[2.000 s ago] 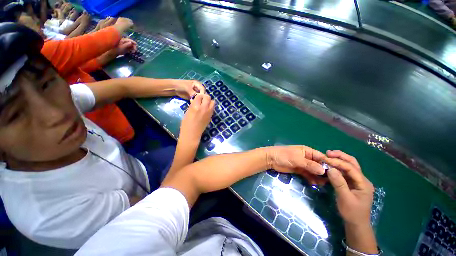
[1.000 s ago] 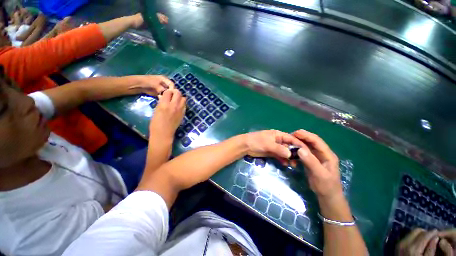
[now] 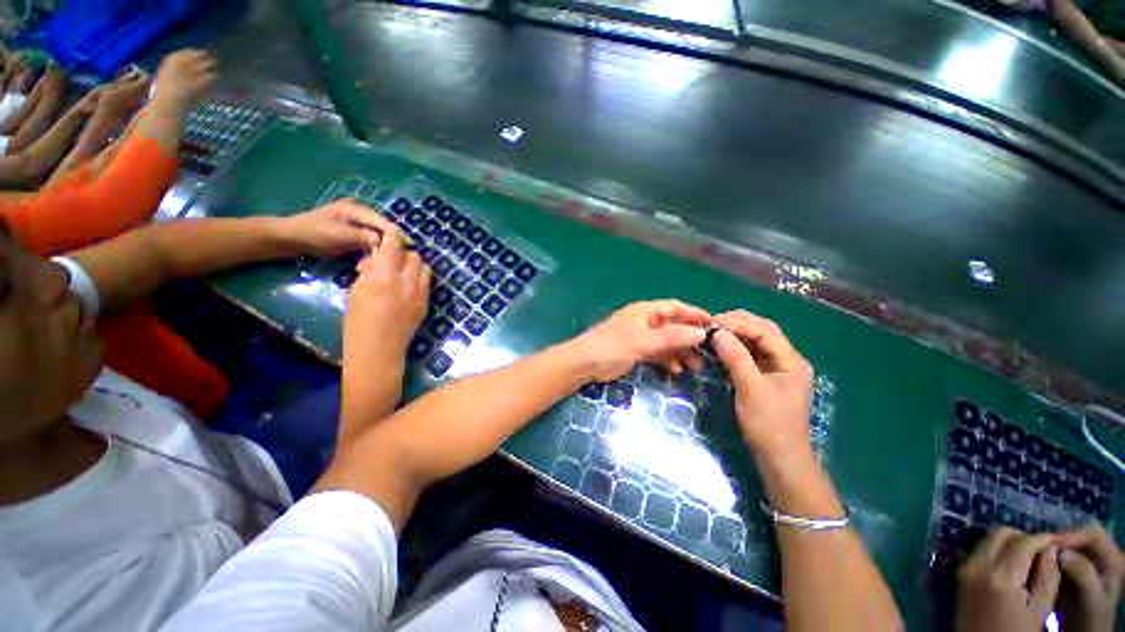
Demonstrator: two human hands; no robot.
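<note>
My left hand (image 3: 648,340) and my right hand (image 3: 767,370) meet above the bench, fingertips almost touching. Between their thumbs and fingers is a small dark piece (image 3: 711,333), mostly hidden by the fingertips. Whether it is one part or two joined parts cannot be told. Below my hands lies a clear blister tray (image 3: 660,504) with mostly empty rounded-square pockets, green showing through and strong glare on it. A few black pieces (image 3: 617,393) sit in its upper pockets, partly under my left hand.
A neighbour's hands (image 3: 392,278) work over a tray of black pieces (image 3: 475,266) at left. Another person's hands (image 3: 1042,574) are at the lower right by a full tray (image 3: 1024,457). Small units (image 3: 512,132) lie on the conveyor belt (image 3: 740,161). A green post (image 3: 331,74) stands at upper left.
The view has shifted, so the scene sits further left. My fingers have closed further around the small piece, and less of it shows. The orange-sleeved arm has drawn back from the belt.
</note>
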